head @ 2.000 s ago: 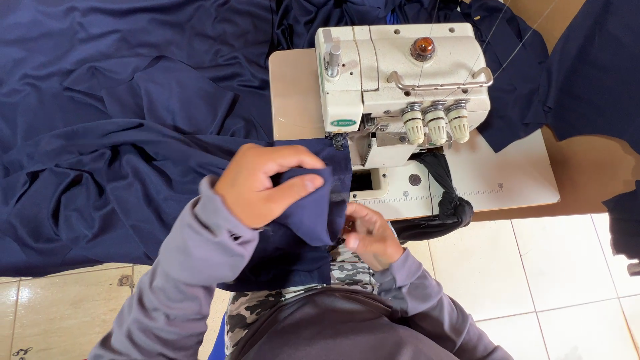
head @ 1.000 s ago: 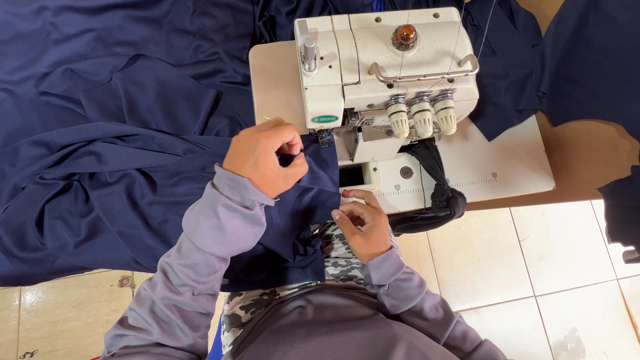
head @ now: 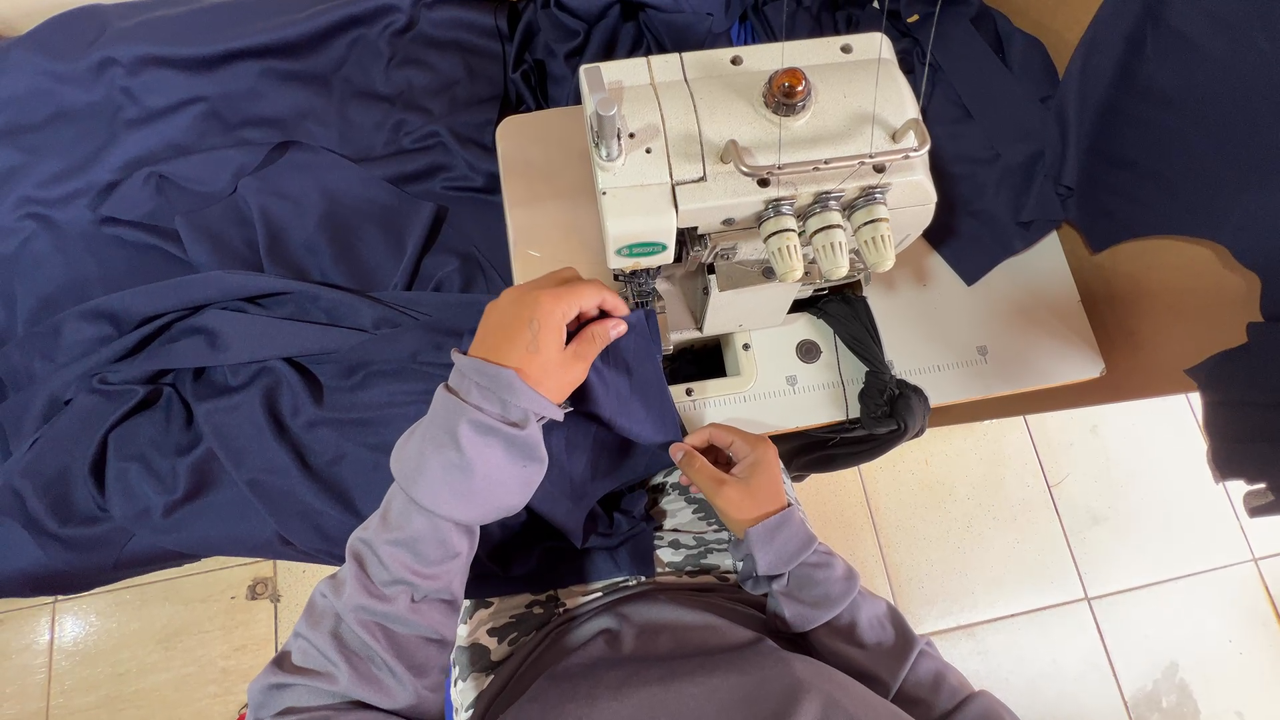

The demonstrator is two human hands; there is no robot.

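Note:
A white overlock sewing machine (head: 760, 150) stands ahead of me on its pale table. Navy blue fabric (head: 620, 400) runs from its presser foot area down over my lap, with a large spread of it to the left. My left hand (head: 545, 335) pinches the fabric between thumb and fingers, just in front of the needle area. Lower down and to the right, my right hand (head: 735, 478) grips the same fabric's right edge between thumb and fingertips, beside the table's front edge. The needle and the fabric's end under the foot are mostly hidden.
A knotted black cloth (head: 895, 410) hangs over the front of the machine table (head: 1010, 310). Three tension dials (head: 827, 240) face me, with threads running upward. More navy pieces (head: 1170, 120) lie at the right on a brown surface. Floor tiles (head: 940, 520) show below.
The folded fabric flap has been laid down and its right edge now runs straighter between my hands. My left hand has moved nearer the needle area.

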